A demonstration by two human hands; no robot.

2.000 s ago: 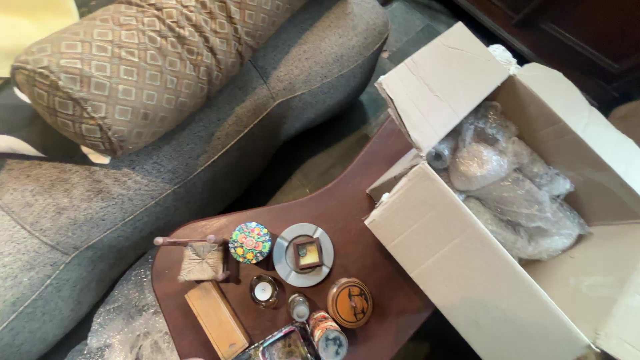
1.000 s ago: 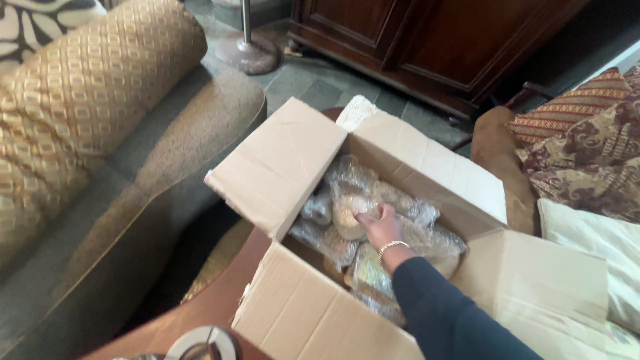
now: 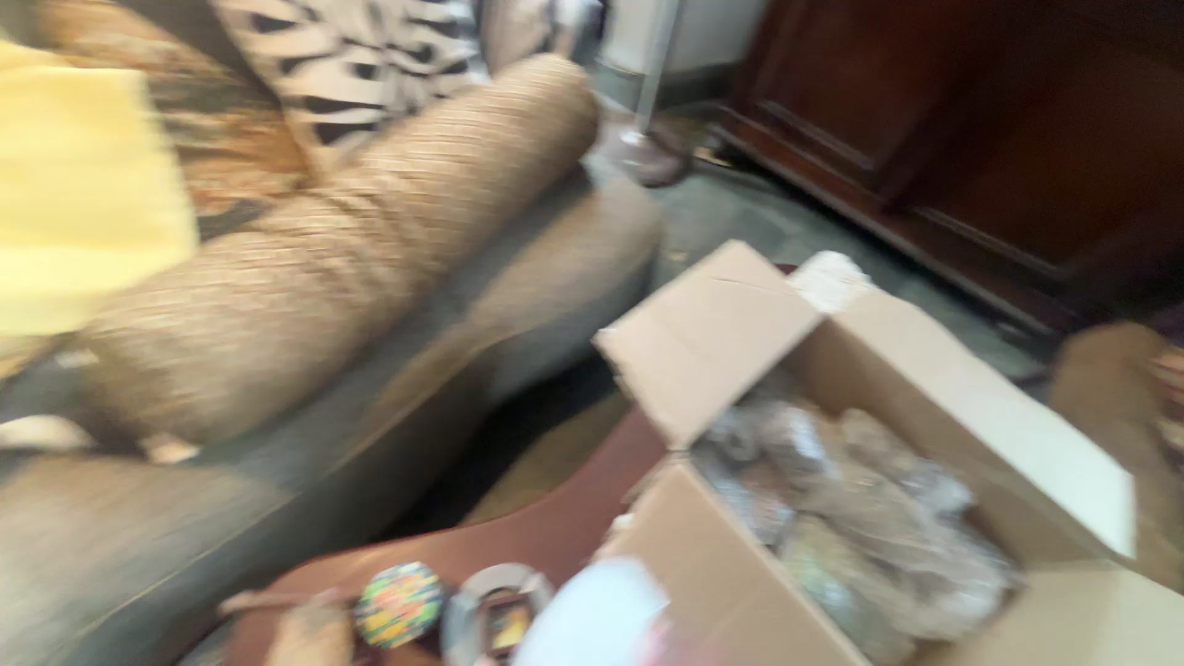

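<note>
An open cardboard box [image 3: 740, 564] stands at the right, with several items in clear plastic wrap [image 3: 888, 518] inside. A smooth, pale bluish-white object [image 3: 597, 615] shows blurred at the bottom edge, in front of the box and beside a round grey dish [image 3: 467, 620]. A faint pinkish blur lies at its right side; whether this is part of my right hand I cannot tell. My left hand is not seen. In the dish sits a small square brown frame [image 3: 507, 624], and left of it is a round, colourful floral-patterned item [image 3: 400, 604].
The red-brown wooden table [image 3: 555, 513] runs under the small items and the box. A grey sofa [image 3: 277, 499] with a patterned bolster [image 3: 351, 268] fills the left. Behind are a stand's round base [image 3: 647, 157] and a dark wooden cabinet [image 3: 971, 139].
The right hand that reached into the box one second ago is no longer in it. The pale object at the bottom edge has come into view. The view has swung left.
</note>
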